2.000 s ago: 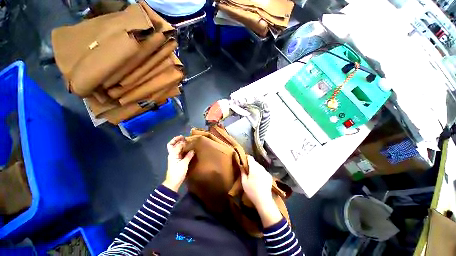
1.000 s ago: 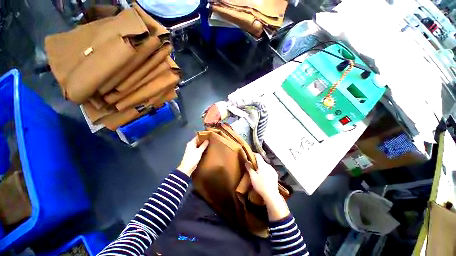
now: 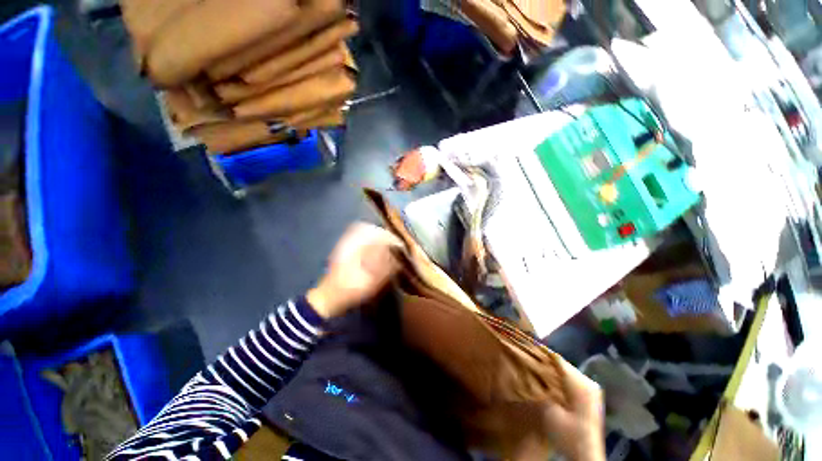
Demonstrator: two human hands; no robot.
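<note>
A brown bag body (image 3: 460, 338) is held over my lap, in front of the dark apron (image 3: 347, 378). It is blurred by motion. Its upper edge runs slanting from upper left to lower right. My left hand (image 3: 360, 266) grips the bag near its upper left end. My right hand (image 3: 577, 419) is blurred at the bag's lower right end, with its fingers on the leather. The bag's lower part and inside are hard to make out.
Stacked bags (image 3: 261, 72) lie on a stool at upper left. Blue bins (image 3: 81, 216) stand at left. A white bench (image 3: 559, 288) at right holds a green machine (image 3: 613, 180); a striped rag (image 3: 478, 203) lies at its corner. A yellow-edged table (image 3: 744, 360) is at far right.
The bag has been turned and swung down to the right. My right hand has moved down and right with it. My left hand is at its upper end. The camera view has shifted.
</note>
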